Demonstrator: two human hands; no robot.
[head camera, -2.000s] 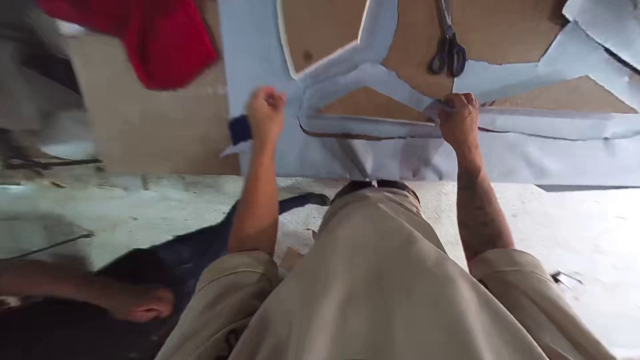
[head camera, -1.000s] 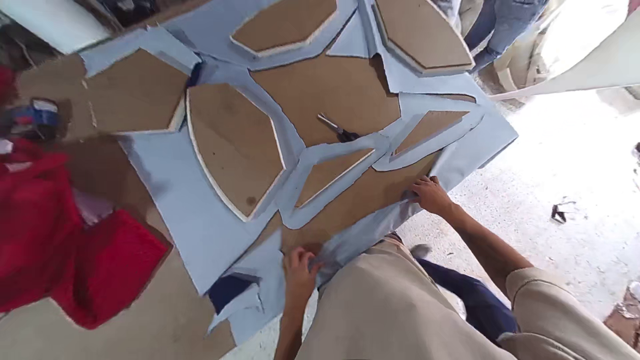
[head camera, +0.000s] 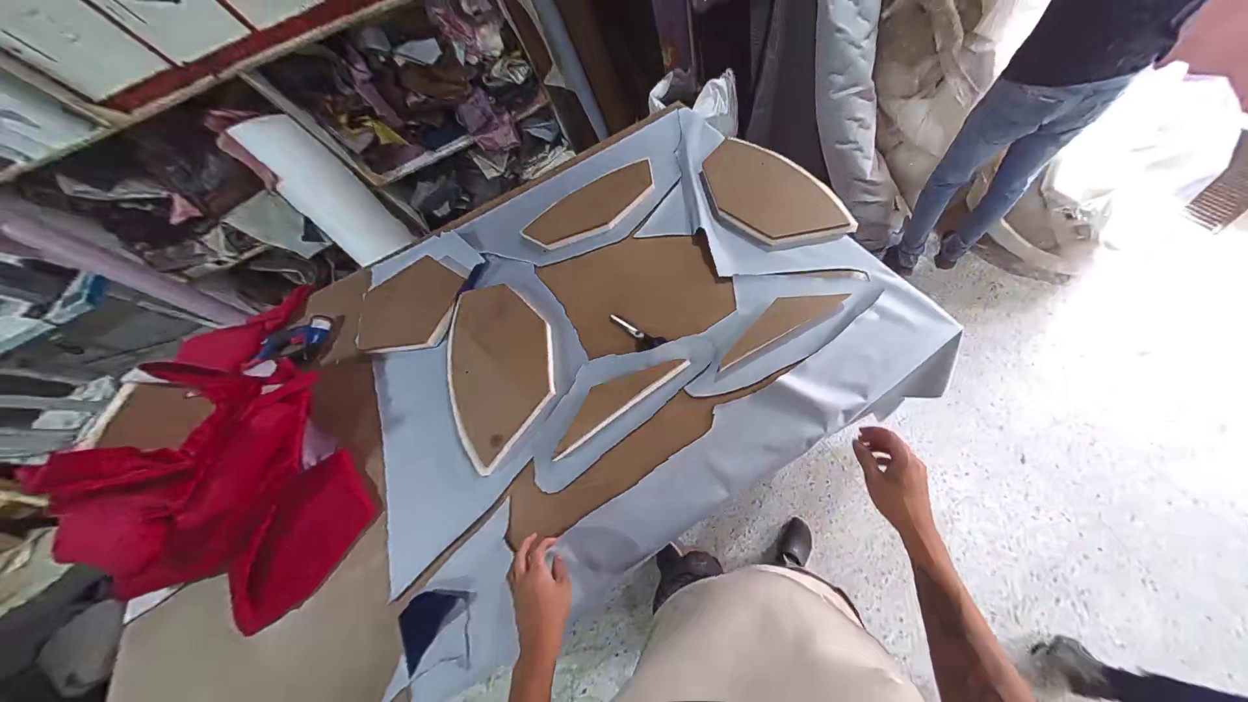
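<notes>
My left hand (head camera: 541, 590) rests at the near edge of the light blue fabric (head camera: 439, 497), fingers slightly curled, with no object gripped. Off the table's right side, my right hand (head camera: 892, 478) hangs over the floor with thumb and fingers apart, holding nothing. Several brown panels with pale padded edges lie on the fabric, among them a large pointed panel (head camera: 502, 375) and a narrow panel (head camera: 619, 405). A pair of scissors (head camera: 639, 333) lies on the bare brown board (head camera: 643, 283) amid the cut fabric.
Red fabric (head camera: 292, 526) is heaped at the left, beside a blue tool (head camera: 297, 339). Shelves (head camera: 429, 161) stuffed with fabric scraps stand behind the table. A person in jeans (head camera: 1014, 146) stands at the upper right. A dark shoe (head camera: 1068, 663) shows at the lower right.
My right hand has left the near edge of the fabric and moved out over the floor. My left hand stays by the fabric's near edge. The view has swung to take in the shelves.
</notes>
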